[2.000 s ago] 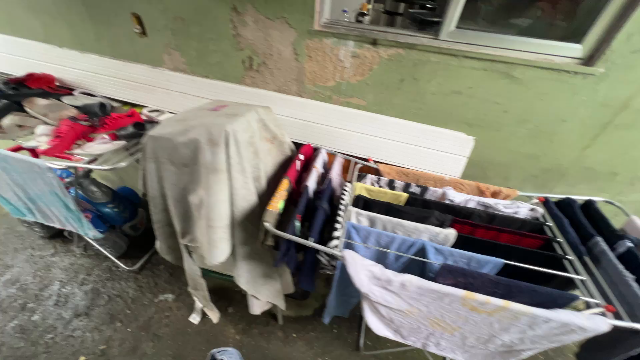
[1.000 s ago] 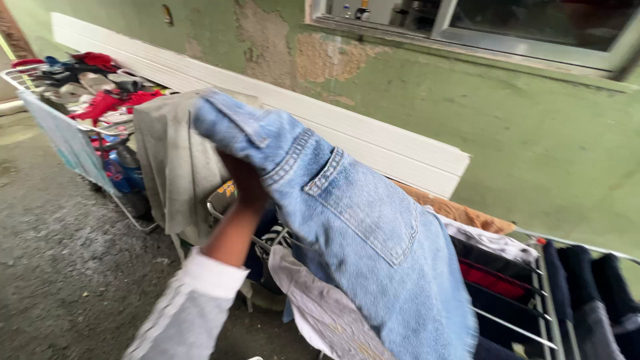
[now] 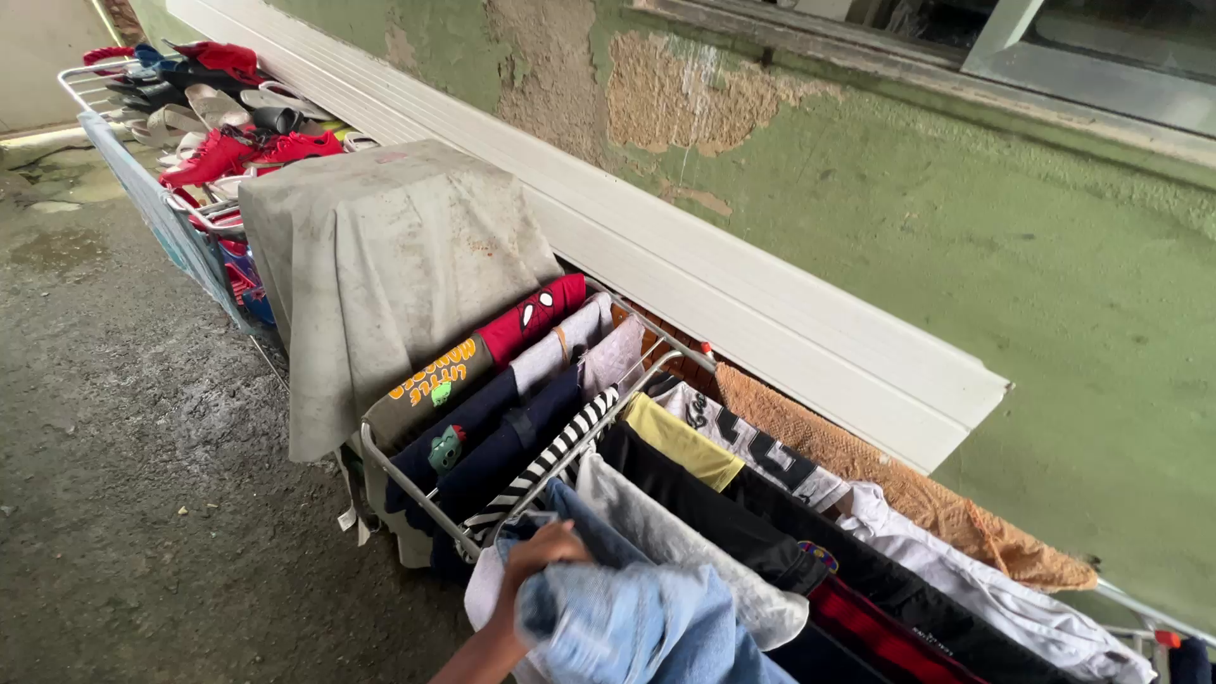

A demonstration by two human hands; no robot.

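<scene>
My left hand (image 3: 546,556) reaches up from the bottom edge and grips light blue denim jeans (image 3: 646,617). They are bunched and blurred, low over the near end of a white metal drying rack (image 3: 423,489). Beside the hand hang a darker blue denim piece (image 3: 589,522) and a light grey garment (image 3: 684,541). Black-and-white striped cloth (image 3: 560,442), a yellow cloth (image 3: 684,442) and black shorts with a crest (image 3: 703,494) drape over the rack bars. My right hand is not in view.
A grey cloth cover (image 3: 399,228) drapes over a bulky thing left of the rack. Another rack holds shoes, including red sneakers (image 3: 214,157). White panels (image 3: 760,275) lean on the green wall (image 3: 1092,313), below a window. The concrete floor (image 3: 142,475) is rough.
My left hand first shows one second ago, holding the light blue jeans up before the rack. The hand and jeans are now lower, at the rack's near end. The view has shifted.
</scene>
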